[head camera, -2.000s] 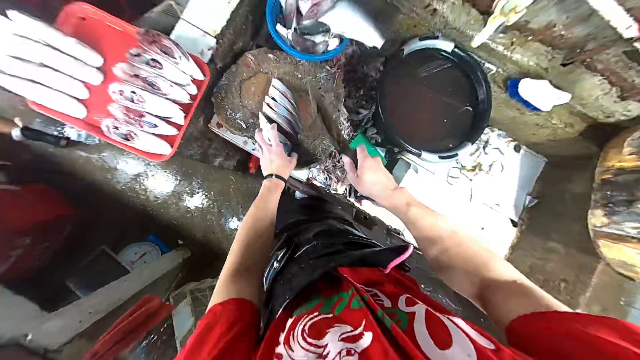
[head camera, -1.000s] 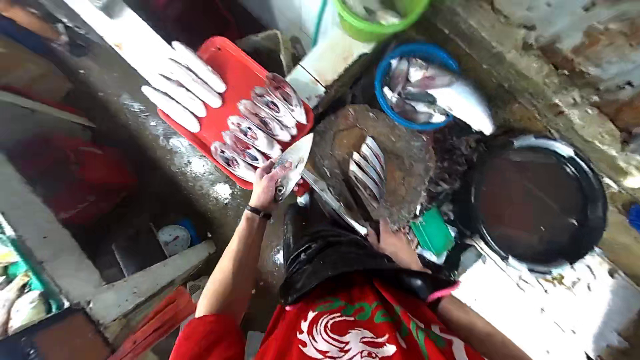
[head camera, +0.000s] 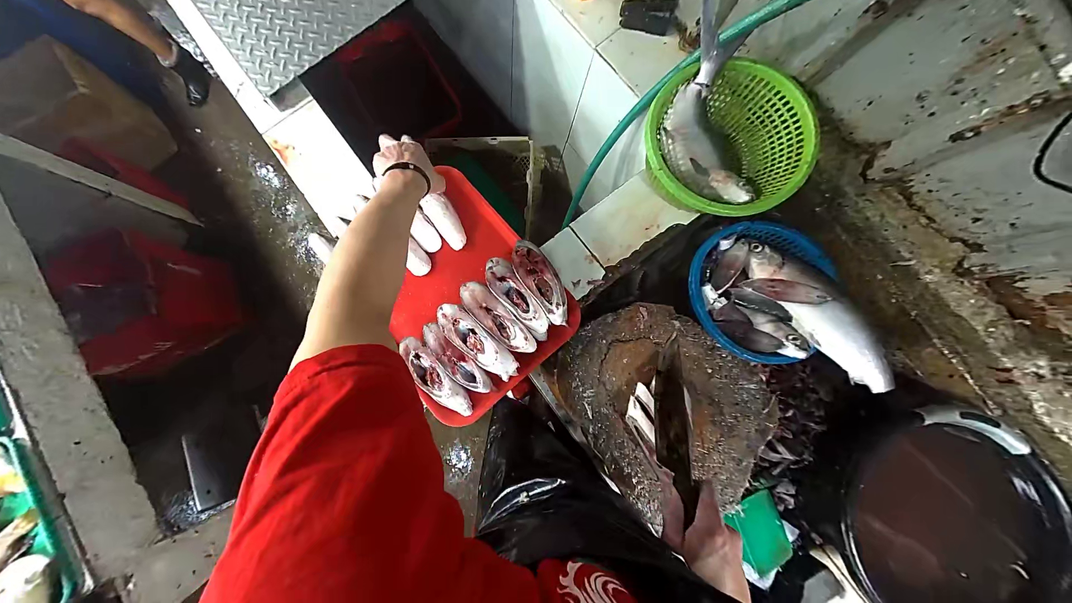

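My left hand [head camera: 408,163] reaches over the far left corner of a red plastic tray [head camera: 469,226], fingers down at the whitish fish tail pieces [head camera: 442,219]; whether it grips one is hidden. Several cut fish heads [head camera: 476,339] lie in a row along the tray's near side. My right hand [head camera: 703,532], low in the view, holds a broad-bladed knife [head camera: 672,423] over a round wooden chopping block [head camera: 586,360]. Beneath the blade, partly covered, are cut fish pieces [head camera: 641,410] on the block.
A blue basket [head camera: 697,289] of fish and a green basket [head camera: 800,180] with a fish in it stand beyond the block. At right is a black tub [head camera: 946,511] of dark liquid. A green hose [head camera: 624,134] crosses the tiled ledge. Another person's leg [head camera: 138,25] shows at upper left.
My left hand has moved from the block to the tray, carrying a fish piece one second ago, and now is at its far side. The tray holds an additional cut head piece. The view has swung left.
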